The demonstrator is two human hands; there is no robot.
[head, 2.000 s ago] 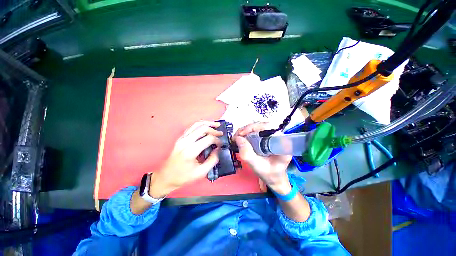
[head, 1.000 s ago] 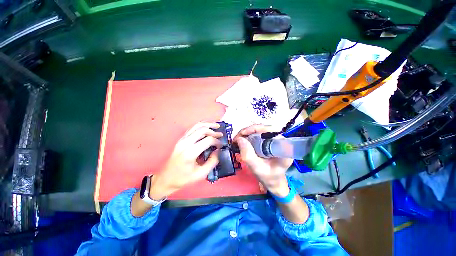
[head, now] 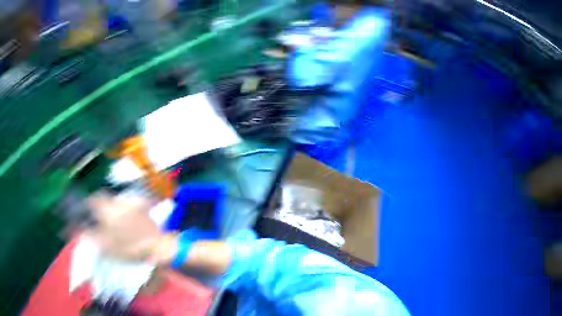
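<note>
The view is strongly blurred. My right hand (head: 126, 225), with a blue band at the wrist, is at the lower left, stretched out over the bench. A dark blurred shape (head: 77, 210) lies at its fingertips; I cannot tell if the hand holds it. My left hand is out of the picture. The blue screw tray (head: 219, 210) is just right of my hand. The orange screwdriver (head: 146, 163) is above it. White paper (head: 111, 278) and part of the red mat (head: 52, 290) show below.
A white sheet or bag (head: 185, 129) lies behind the orange screwdriver. Dark units (head: 259, 102) are piled beyond it. An open cardboard box (head: 360, 216) holds clear bags at centre right. Another person in a blue smock (head: 336, 68) is at the top, beside blue floor.
The view has swung to the right and blurred. My left hand has left the picture. My right hand is no longer at the housing and the green-topped screwdriver as before.
</note>
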